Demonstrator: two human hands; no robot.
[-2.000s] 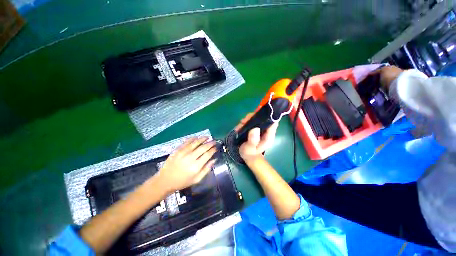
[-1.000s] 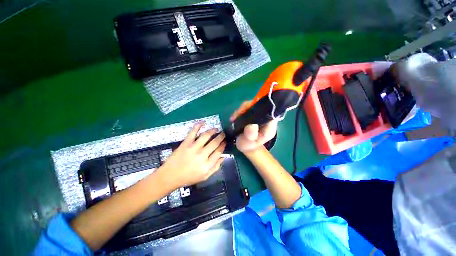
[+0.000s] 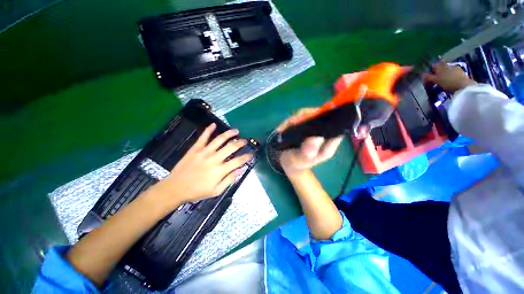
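A black plastic housing lies turned at a slant on a silvery-white foam sheet. My left hand lies on its upper right part with fingers spread. My right hand is closed around the black front grip of an electric screwdriver with an orange rear body, blurred by motion. The screwdriver's tip end is over a round, mesh-like dark dish, right of the housing and apart from it. I cannot see a screw.
A second black housing lies on a foam sheet farther back. A salmon-red divided bin with black parts stands at the right, partly behind the screwdriver. Another person's hand reaches to it. A black cord hangs beside the bin.
The near housing has turned counterclockwise on its sheet, its right end swinging up and away, with my left hand on it. The screwdriver's rear has tilted right and lower. The other person's hand shows again.
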